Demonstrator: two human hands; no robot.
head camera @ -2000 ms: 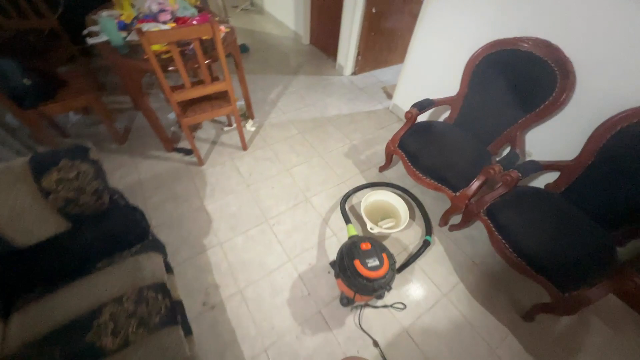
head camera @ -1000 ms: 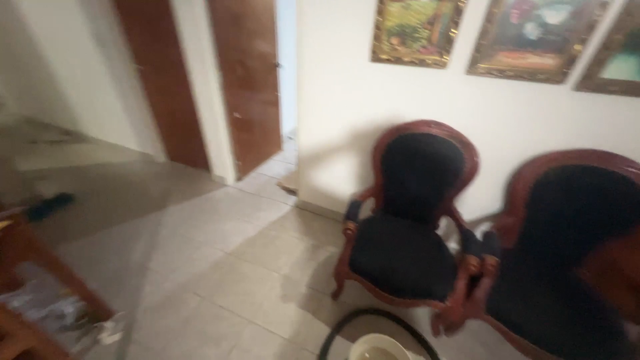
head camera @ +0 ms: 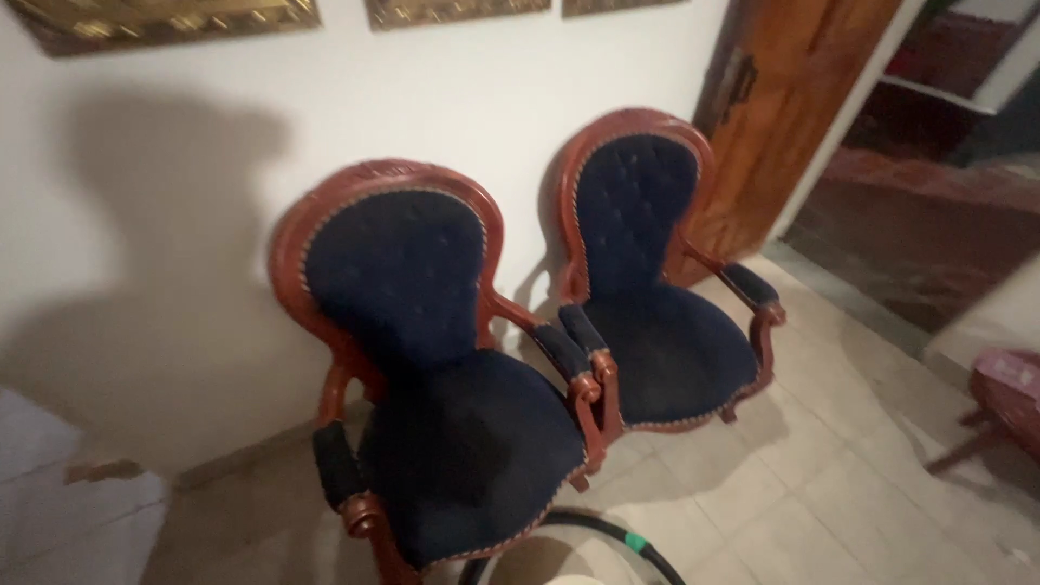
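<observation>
Neither of my hands shows in the head view. Two wooden armchairs with dark blue tufted upholstery stand side by side against a white wall. The nearer armchair is left of centre, and the farther armchair is to its right, their neighbouring armrests close together. At the bottom edge, a black vacuum hose with a green band curves over the tiled floor around a pale bucket, which is mostly cut off. The vacuum's body is out of view.
Gilt picture frames hang along the top. A wooden door stands beside an open doorway at the right. A reddish wooden piece of furniture is at the right edge. A person-shaped shadow falls on the wall.
The view has swung right, across to the armchairs and the doorway. The dining chair, sofa and vacuum body seen two seconds ago are out of view.
</observation>
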